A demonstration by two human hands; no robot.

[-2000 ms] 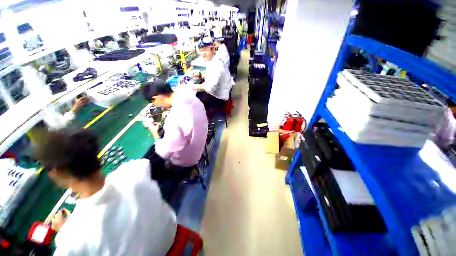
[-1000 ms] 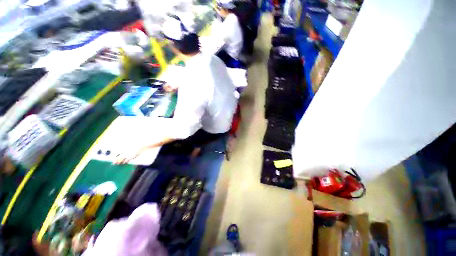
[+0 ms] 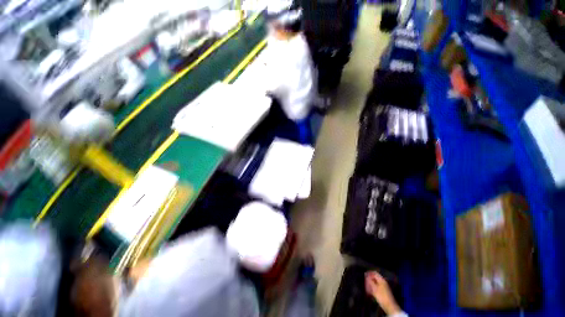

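Note:
My right hand (image 3: 381,292) shows small and blurred at the bottom edge, right of centre, reaching in from the lower right over a dark tray stack (image 3: 354,296). I cannot tell whether it touches the stack or holds anything. My left hand is not in view. Beyond, black pocket trays (image 3: 353,217) stand on the floor with a row of pale pieces on top. Farther up the aisle, another dark stack (image 3: 376,148) bears white strips.
Blue shelving on the right holds a brown carton (image 3: 499,257). At left, seated people in pale clothing sit along a green line surface (image 3: 192,162) with yellow edge tape and white sheets. A white-topped stool (image 3: 257,235) stands by the pale floor aisle (image 3: 344,124).
The view has moved forward along the aisle. The white pillar and red extinguishers are out of view. The black stacks are nearer, and my right hand has appeared at the bottom.

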